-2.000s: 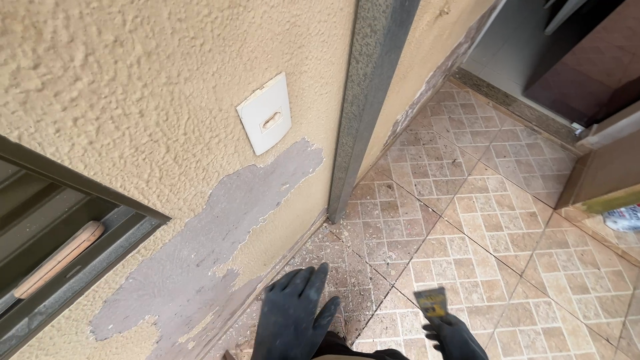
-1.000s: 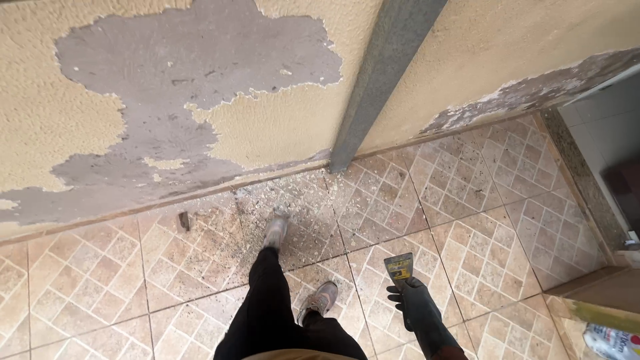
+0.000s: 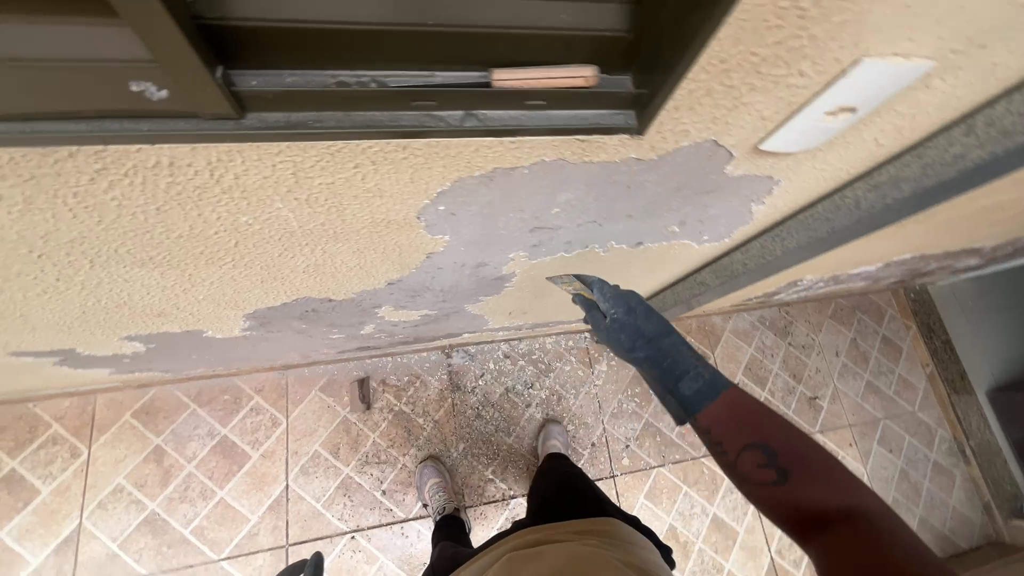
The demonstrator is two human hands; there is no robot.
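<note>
My right hand [image 3: 628, 324], in a dark rubber glove, grips a putty knife [image 3: 570, 284] held up close to the textured yellow wall [image 3: 240, 232]. The blade is beside the lower edge of a large bare grey patch [image 3: 560, 204], where the coating is off. Only the gloved fingers of my left hand [image 3: 304, 565] show at the bottom edge, so what it does is hidden. Paint chips [image 3: 512, 384] lie scattered on the tiled floor around my shoes.
A wooden-handled knife [image 3: 544, 77] rests on the window frame [image 3: 432, 120]. A white wall plate [image 3: 848, 104] and a grey metal post [image 3: 840, 200] are at the right. A small dark piece [image 3: 362, 394] lies on the floor tiles near the wall base.
My right hand has moved with the putty knife from above the floor to near the wall. The view has swung widely, bringing the window back in.
</note>
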